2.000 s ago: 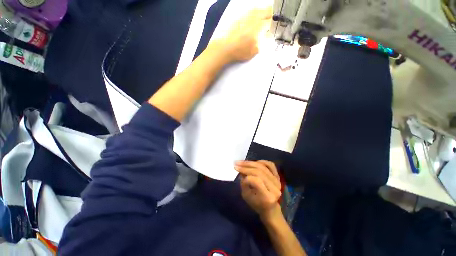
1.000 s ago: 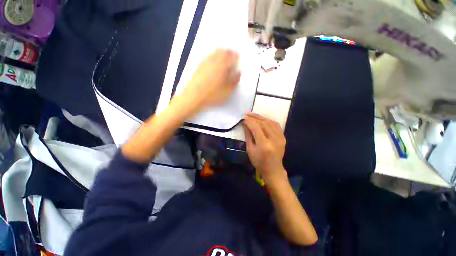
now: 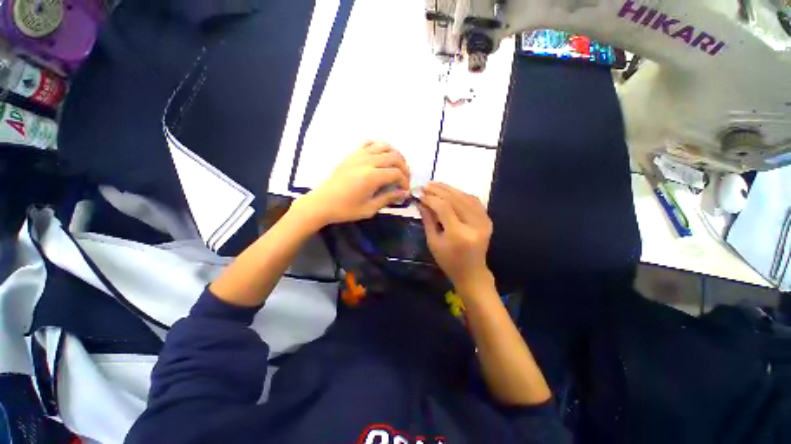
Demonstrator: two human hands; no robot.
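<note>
A white fabric piece lies on the machine table, with its top end beside the needle area of the industrial sewing machine. A navy edge shows along its left side. My left hand pinches the piece's near edge with bent fingers. My right hand pinches its near right corner, close to my left fingertips. The corner is slightly lifted between the hands; the fingers hide the exact fold. The presser foot area is bright and its parts are hard to make out.
A navy panel lies right of the needle. A phone is behind it. Navy sheets lie at left, with a white folded corner. Sewn pieces are heaped lower left. Pens lie on the right ledge.
My left hand has come from near the needle down to the near edge, beside my right hand. The white piece's near edge has moved away from my body. My right hand has moved up with the corner.
</note>
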